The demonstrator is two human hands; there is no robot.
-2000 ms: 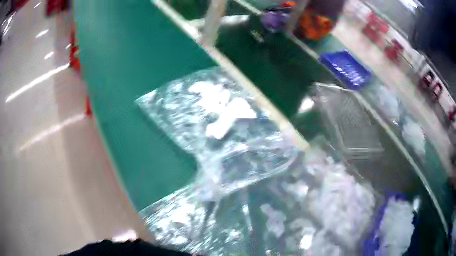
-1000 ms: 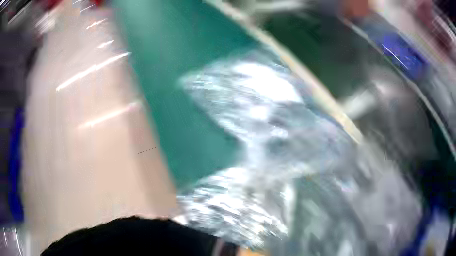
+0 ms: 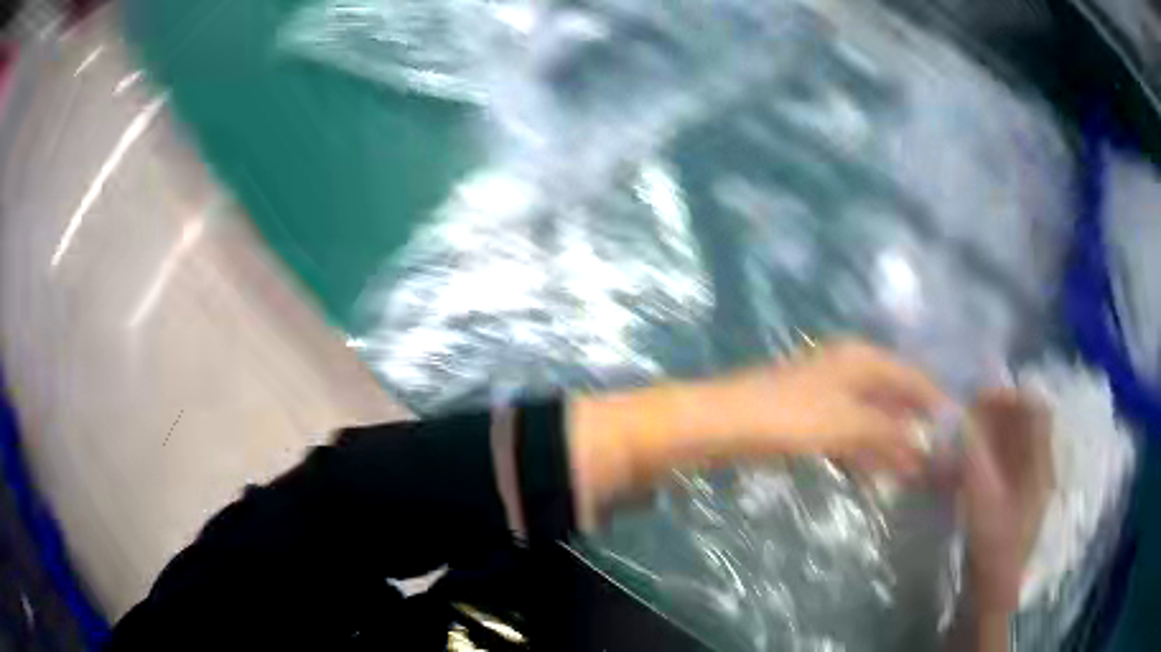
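My left hand (image 3: 840, 405) reaches in from the lower left in a dark sleeve, over the plastic sheet (image 3: 751, 287). My right hand (image 3: 1012, 465) comes up from the bottom edge at the right. The fingertips of both hands are close together. A small pale blur lies between them; I cannot tell whether it is a held part. White parts (image 3: 1089, 478) lie in a heap beside and behind my right hand. Both hands are blurred.
A crinkled clear poly bag (image 3: 509, 274) lies at left on the green bench (image 3: 287, 166). A blue tray (image 3: 1089, 274) with white contents is at the right edge. Pale floor (image 3: 140, 344) shows at far left.
Both hands have come into view and meet at the lower right. The view has shifted, so the bag and sheet sit higher in the picture.
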